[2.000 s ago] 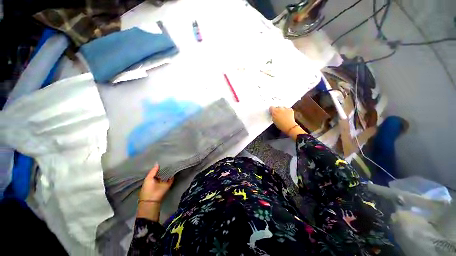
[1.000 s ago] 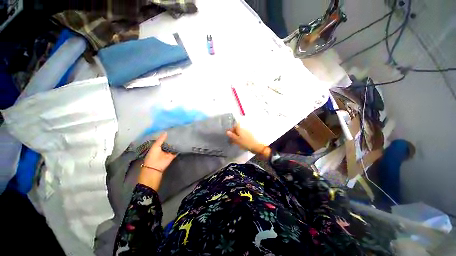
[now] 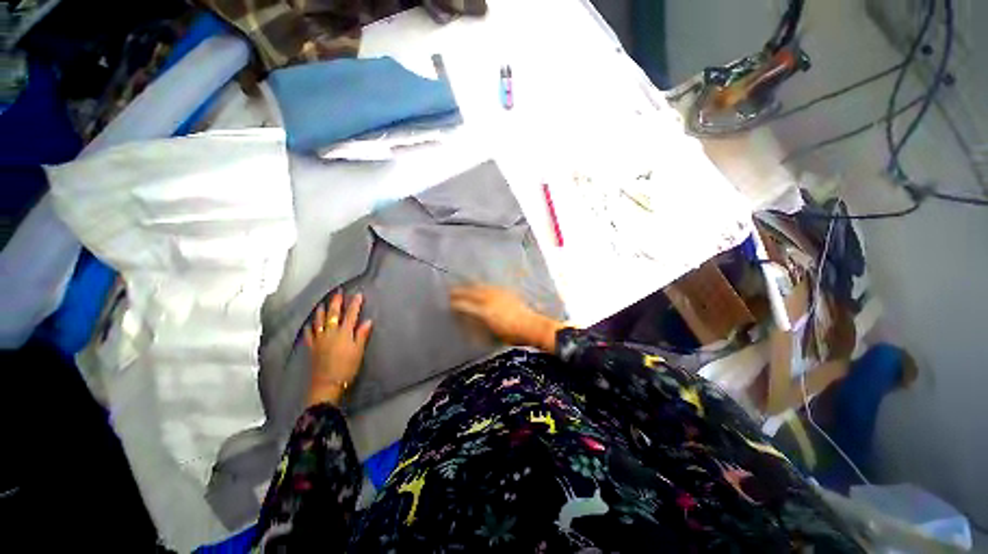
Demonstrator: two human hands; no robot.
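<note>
A grey cloth panel (image 3: pixel 417 276) lies spread on the white table in front of me, with a folded-over flap and creases along its far side. My left hand (image 3: pixel 337 333) lies on its left part with the fingers spread, palm down. My right hand (image 3: pixel 490 308) is over its middle right part, slightly blurred, and seems to rest on the cloth. Neither hand is closed on anything visible. A red pencil (image 3: pixel 553 214) lies just beyond the panel's right edge.
White crumpled cloth (image 3: pixel 195 271) lies at the left. Blue folded cloth (image 3: pixel 363 103) and a small blue-pink pen (image 3: pixel 506 88) lie farther back. Brown plaid cloth (image 3: pixel 309 30) is at the far edge. An iron (image 3: pixel 748 92) stands at the far right, with scraps (image 3: pixel 807 314) in a box below.
The grey cloth, folded back a second ago, now lies spread over the blue patch. My left hand has opened flat on it. My right hand has moved from its right end inward. The view has shifted.
</note>
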